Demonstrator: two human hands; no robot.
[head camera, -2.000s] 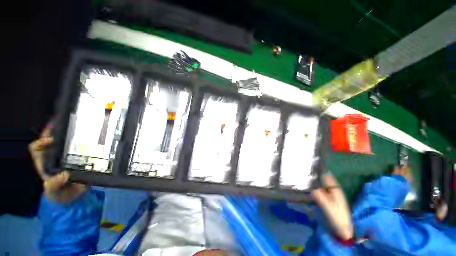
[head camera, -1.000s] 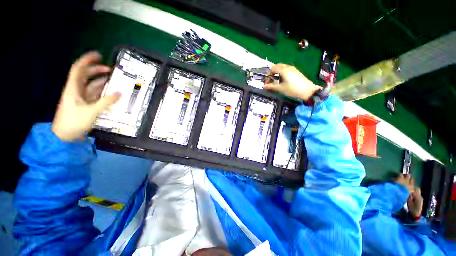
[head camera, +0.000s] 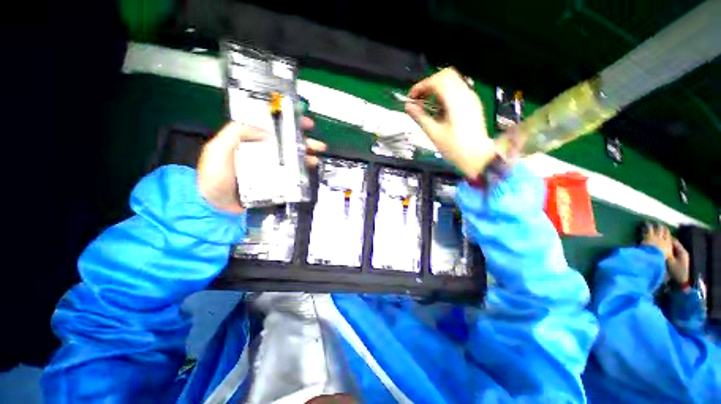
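Note:
My left hand (head camera: 221, 167) holds an open silvery phone housing (head camera: 265, 170) above the left part of the black component tray (head camera: 356, 282). An orange flex cable (head camera: 276, 102) shows on the housing. My right hand (head camera: 452, 118) is raised beyond the tray, fingers pinched on a thin light tip, probably tweezers (head camera: 402, 96). More phone housings (head camera: 336, 229) lie in the tray's pockets. The leftmost pocket shows dark, partly hidden by my left arm.
A small silvery pile (head camera: 394, 144) lies on the white strip (head camera: 348, 106). A red parts bin (head camera: 571, 205) stands right of the tray. A yellowish bar (head camera: 561, 118) crosses at upper right. Another worker's blue sleeves and hands (head camera: 668, 251) are at right. Finished phone units (head camera: 508, 108) lie beyond the strip.
My left hand has lifted the phone housing out of the tray's left end. My right hand has moved from the silvery pile, up with the thin tool. The camera view has shifted.

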